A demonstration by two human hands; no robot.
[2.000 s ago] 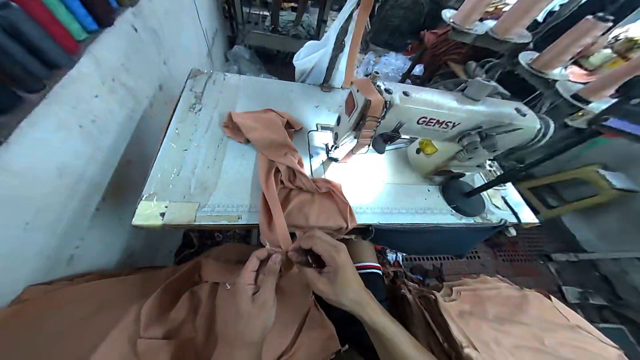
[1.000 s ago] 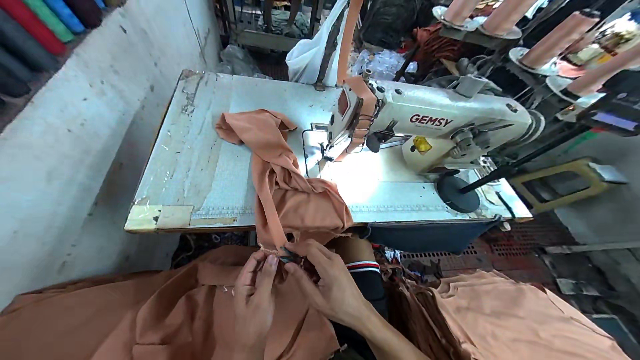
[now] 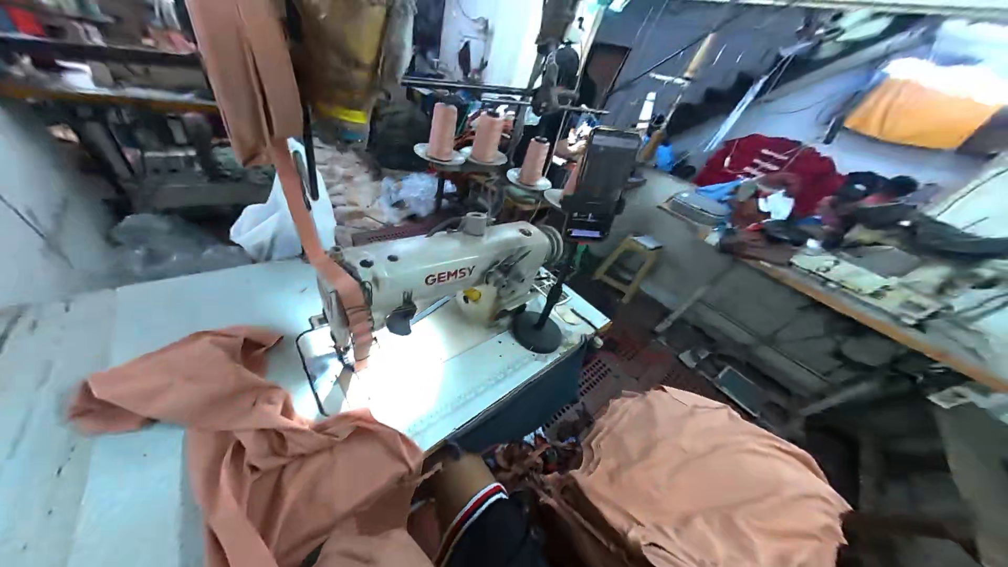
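Note:
Neither of my hands shows in this view. A salmon-coloured cloth piece [image 3: 307, 465] lies bunched over the front left of the white sewing table [image 3: 142, 488], its lower part running out of the frame. Behind it stands a white Gemsy sewing machine [image 3: 449, 272], its lamp lighting the bed. A salmon fabric strip [image 3: 295, 205] hangs from above and passes down by the needle area. At the table's front edge is a bare limb, seemingly a knee [image 3: 465, 484], beside a dark garment with a striped hem [image 3: 476, 508].
A stack of salmon cloth pieces [image 3: 709, 480] lies at lower right. Thread cones [image 3: 486, 138] stand behind the machine, near a phone [image 3: 602, 181] on a stand [image 3: 538, 331]. A yellow stool [image 3: 630, 264] and a cluttered workbench [image 3: 858, 299] are farther right.
The view has swung up and to the right. Both hands, earlier close together on the cloth at the table's front edge, are now out of view.

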